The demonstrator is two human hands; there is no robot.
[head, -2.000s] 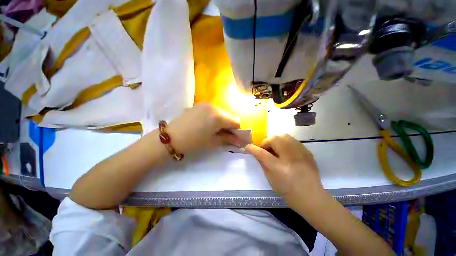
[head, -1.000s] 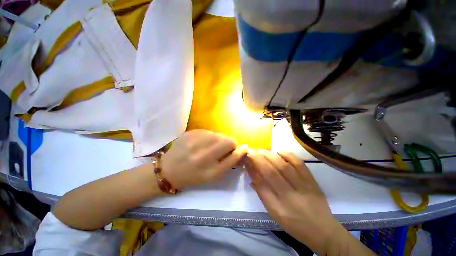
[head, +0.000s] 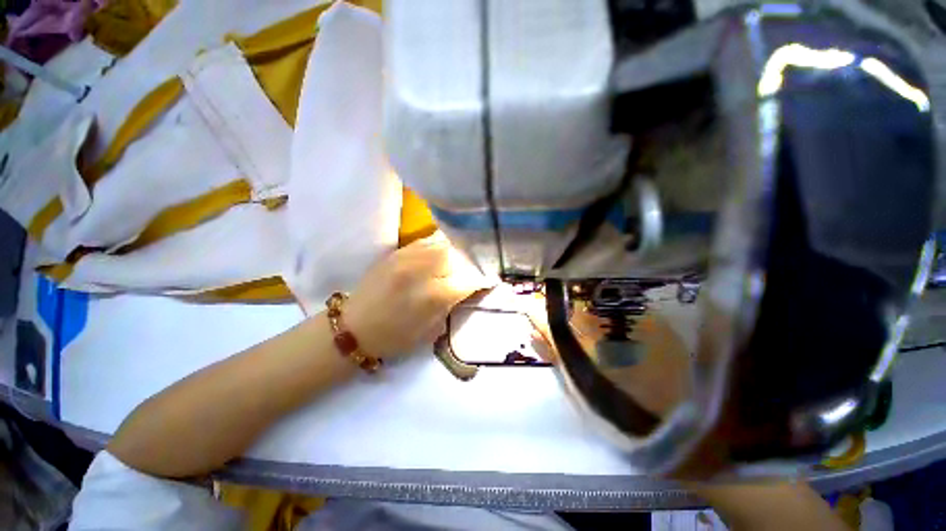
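The mustard fabric [head: 417,216] shows as a narrow part between the white fabric [head: 342,156] and the sewing machine head [head: 503,114]. My left hand [head: 405,301] lies at the fabric's near end, just left of the needle, fingers bent; glare hides the fingertips and any grip. The needle plate [head: 493,337] shows bare beside it. My right hand [head: 669,342] is blurred and mostly hidden behind the shiny guard [head: 726,259], right of the needle area; its fingers cannot be made out. The presser foot is lost in glare.
White pieces with mustard strips [head: 156,223] spread over the left of the table [head: 207,358]. The scissors' yellow handle [head: 849,452] shows at the right, largely covered by the guard. A ruler-marked edge [head: 415,487] runs along the front. Pink cloth [head: 47,36] lies at the far left.
The machine head and guard now loom larger and cover more of the right side. My right hand has moved right, away from my left hand. The needle plate has come into view.
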